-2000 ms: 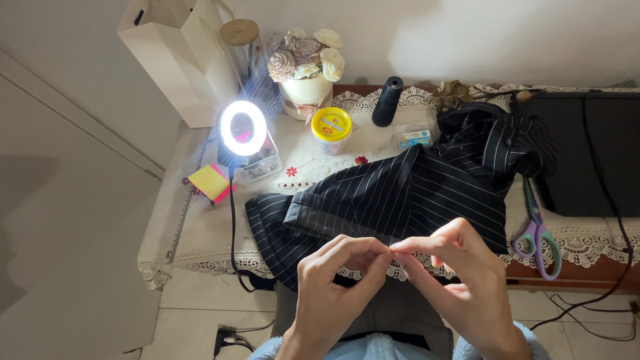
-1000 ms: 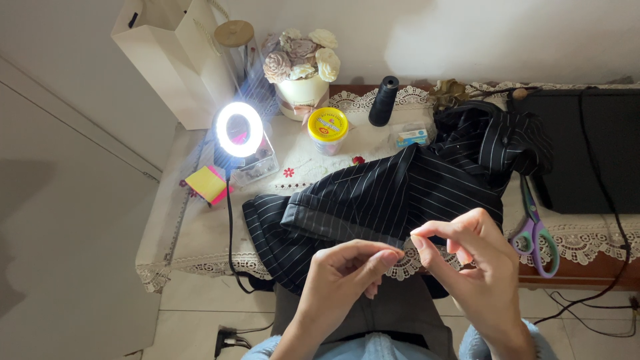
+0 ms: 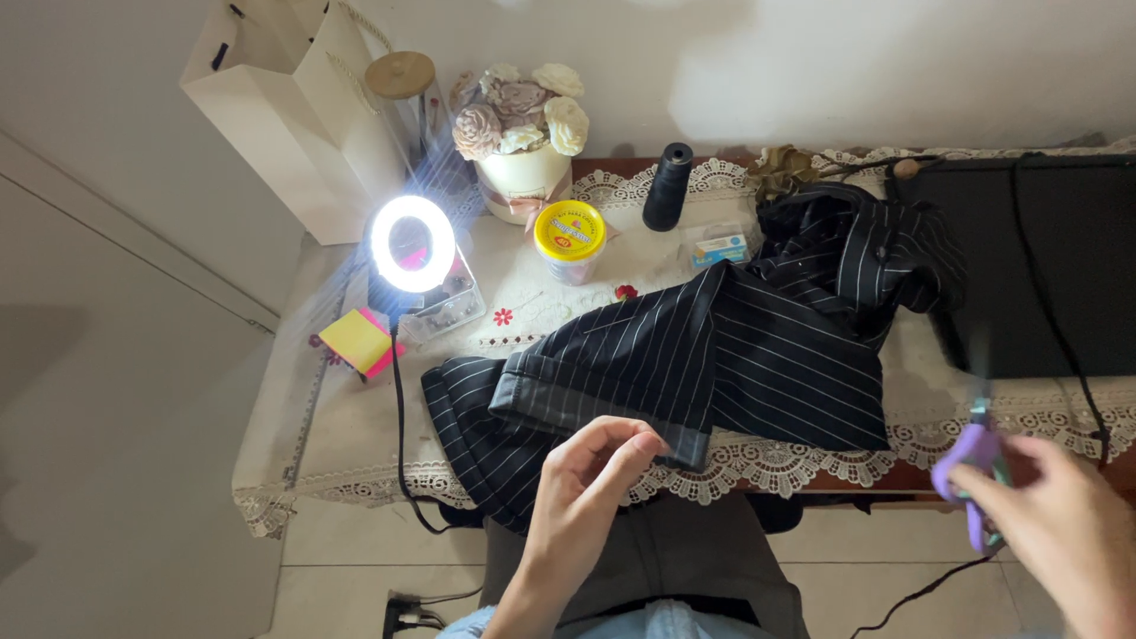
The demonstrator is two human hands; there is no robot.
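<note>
Black pinstriped trousers (image 3: 794,355) lie in a heap on the lace-edged tablecloth, one leg with its greyish cuff turned toward me. Just in front of that cuff, my left hand (image 3: 599,470) is raised with thumb and forefinger pinched together; whatever is between them is too fine to make out. My right hand (image 3: 1047,506), blurred at the right, grips scissors (image 3: 972,453) with purple and teal handles, their blades pointing away from me. A black thread cone (image 3: 667,188) stands behind the trousers, near a small blue-and-white box (image 3: 721,247) in clear plastic.
A lit ring lamp (image 3: 413,244) shines at the left beside sticky notes (image 3: 357,342) and a clear plastic case (image 3: 448,306). Behind are a yellow-lidded tub (image 3: 570,241), a flower pot (image 3: 524,182) and a paper bag (image 3: 293,133). A flat black object (image 3: 1065,266) with a cable lies right.
My right hand has left the spot beside my left hand and moved right, where it has taken hold of the scissors that lay at the table edge. My left hand stays pinched.
</note>
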